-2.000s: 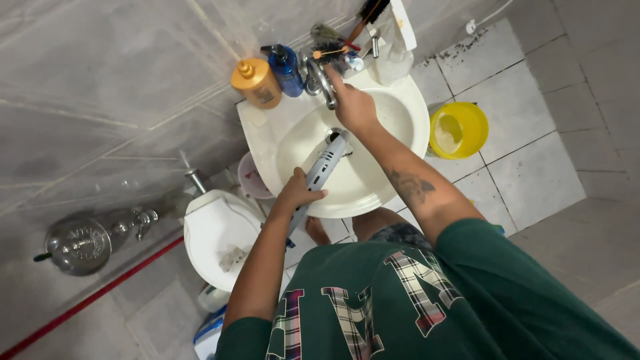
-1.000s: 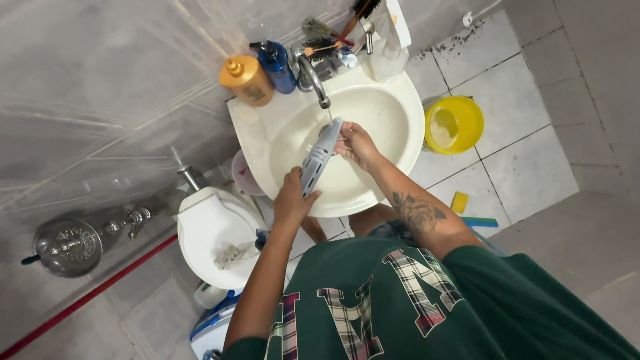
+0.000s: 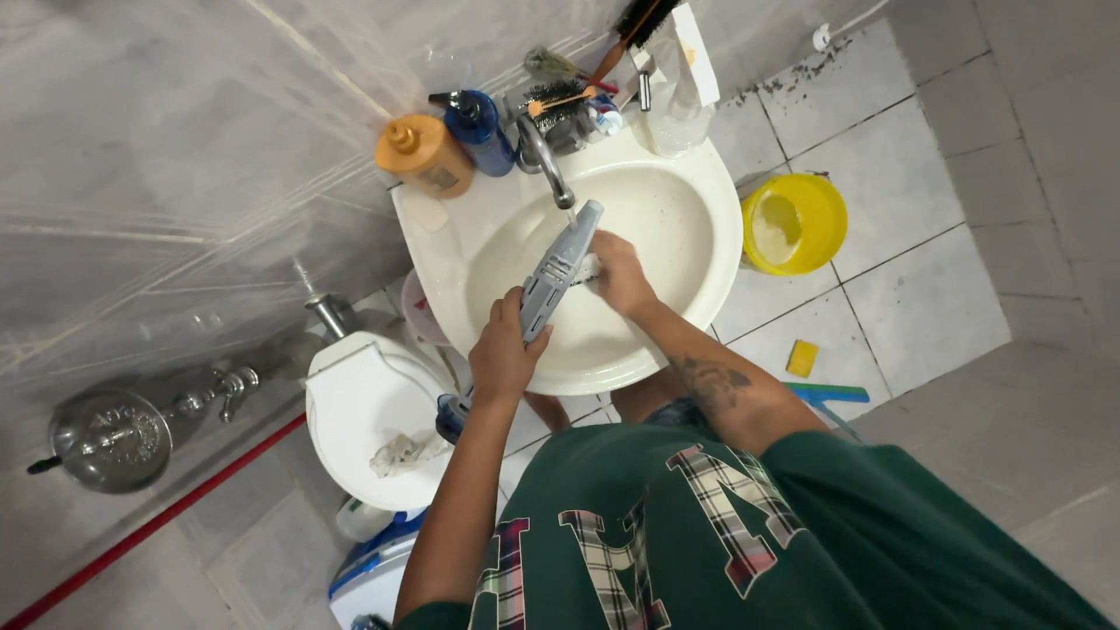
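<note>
A long grey plastic tool part with slots point(image 3: 556, 276) is held over the white washbasin point(image 3: 674, 324), its tapered end just below the chrome faucet point(image 3: 547, 162), from which a little water runs. My left hand point(image 3: 507, 350) grips the lower end of the part, thumb on one side and fingers on the other. Beside the part's middle, my right hand point(image 3: 619, 276) is curled, with something small and whitish point(image 3: 588, 269) at its fingers. What that small thing is cannot be told. A dark blue object point(image 3: 451, 417) shows partly behind my left forearm.
An orange bottle point(image 3: 424, 157), a blue pump bottle point(image 3: 479, 133) and hairbrushes point(image 3: 560, 98) stand along the basin's back. A yellow bucket point(image 3: 794, 224) is on the floor at right, near a yellow sponge point(image 3: 801, 358). The toilet point(image 3: 376, 420) lies left, with crumpled material on its lid.
My right hand was at the faucet two seconds ago and is now beside the grey part. My left hand has kept its hold, and the part's tip is now nearer the faucet.
</note>
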